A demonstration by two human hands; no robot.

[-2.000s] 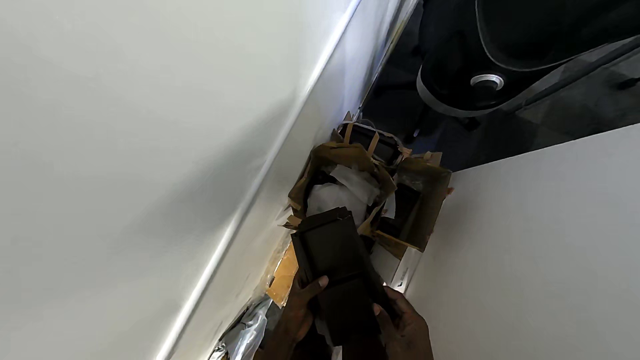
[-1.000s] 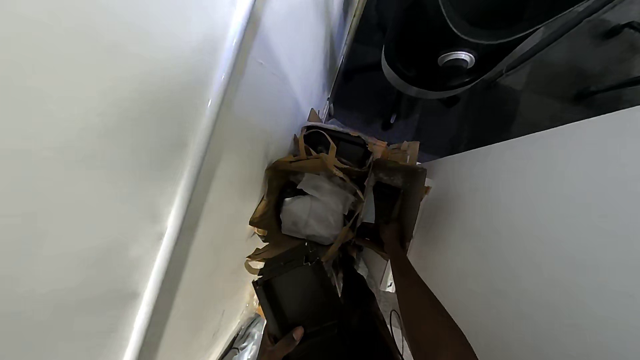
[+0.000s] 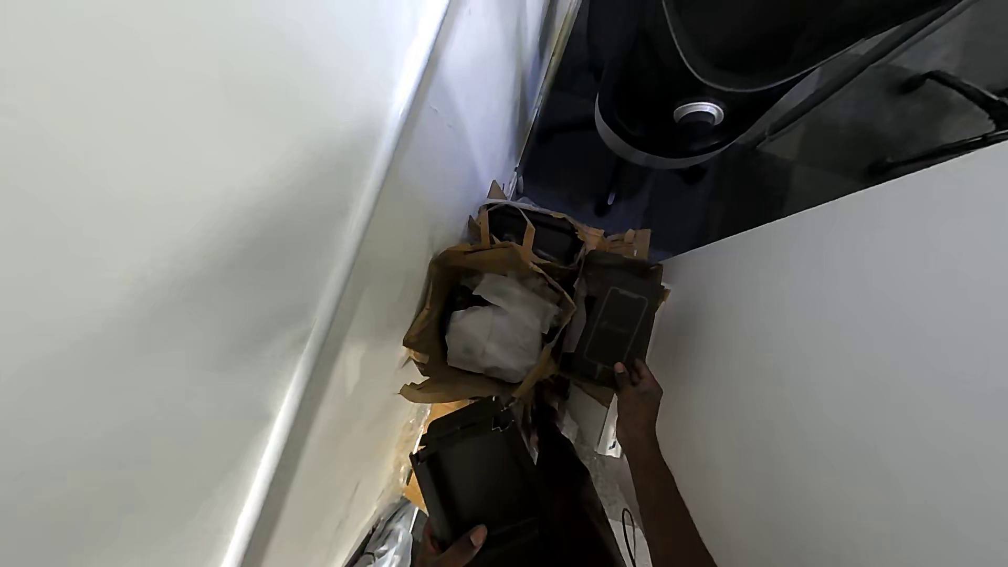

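Note:
My left hand [image 3: 450,549], at the bottom edge of the view, grips an open dark tray-like box [image 3: 476,480] with its thumb on the near end. My right hand [image 3: 638,394] pinches the lower edge of a flat dark box [image 3: 618,319] that has a phone-like outline on its face. This flat box lies over the opening of a cardboard box against the right white panel. Left of it stands an open brown paper bag [image 3: 425,339] with crumpled white wrapping [image 3: 496,335] inside.
A second handled bag with a black item [image 3: 543,234] stands behind. White walls [image 3: 331,260] and a white panel [image 3: 850,354] flank the narrow gap. A black rounded object with a silver ring [image 3: 698,114] is beyond. Clear plastic [image 3: 391,537] and a black cable [image 3: 628,531] lie low.
My right hand left the dark tray-like box, reached into the cardboard box, and now holds the flat dark box above it. My left hand still holds the tray-like box.

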